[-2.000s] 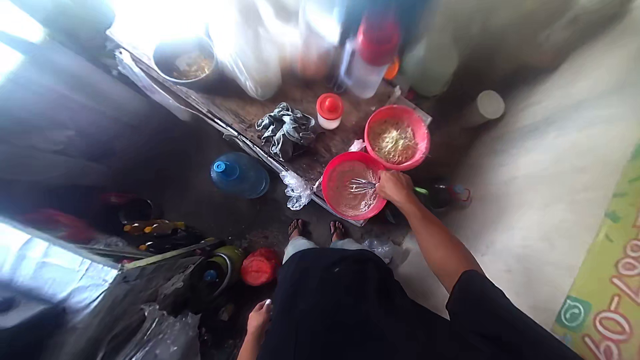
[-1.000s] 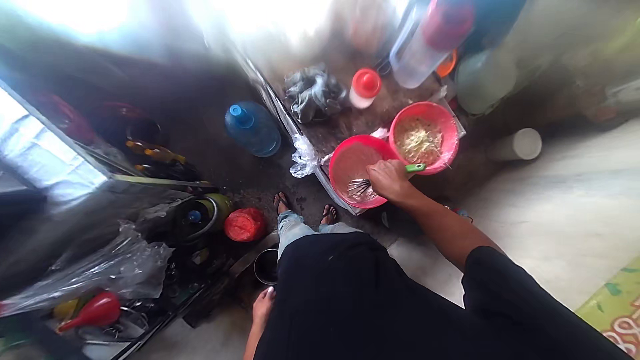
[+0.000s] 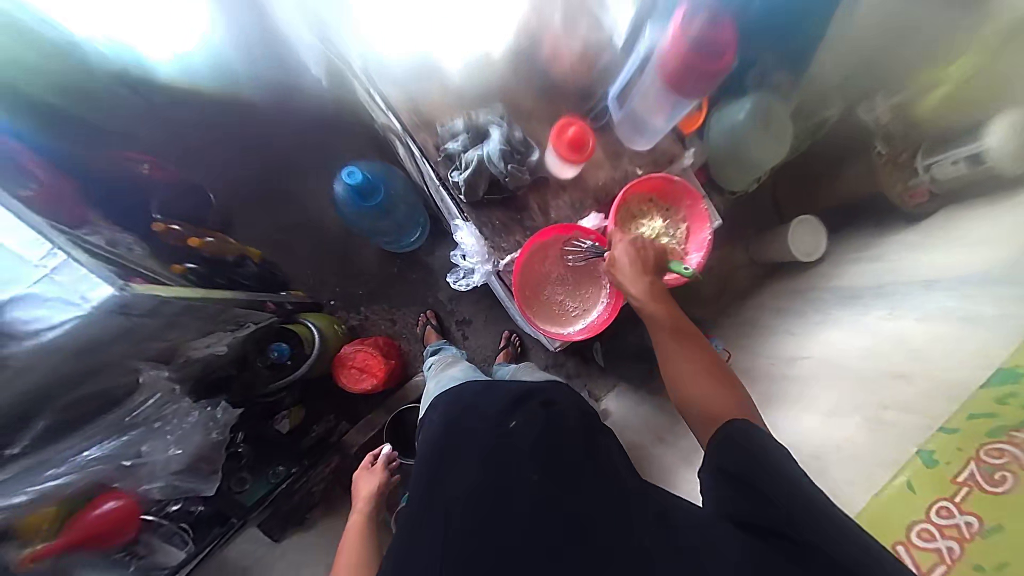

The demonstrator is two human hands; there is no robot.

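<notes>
My right hand (image 3: 638, 264) grips a whisk by its green handle (image 3: 682, 270). The whisk's wire head (image 3: 584, 250) is over the upper part of a red bowl (image 3: 552, 320) of pale brown batter; whether the wires touch the batter I cannot tell. Against that bowl stands a second red bowl (image 3: 704, 232), holding a brownish mix with pale shreds on top, partly hidden by my hand. Low at my side, my left hand (image 3: 376, 478) has its fingers curled near a dark round pot (image 3: 404, 432); something small and white shows at its fingertips, too unclear to name.
On the table stand a red-capped bottle (image 3: 570, 148), a bunched plastic bag (image 3: 488, 156) and a clear jug with a red lid (image 3: 664, 88). A blue water bottle (image 3: 384, 208) stands left of the table edge. A green gas cylinder (image 3: 320, 344) and red container (image 3: 368, 364) are lower left.
The whisk head was lower in the batter bowl one second ago; now it is near the upper rim. My left hand stays low at my side. The view has shifted.
</notes>
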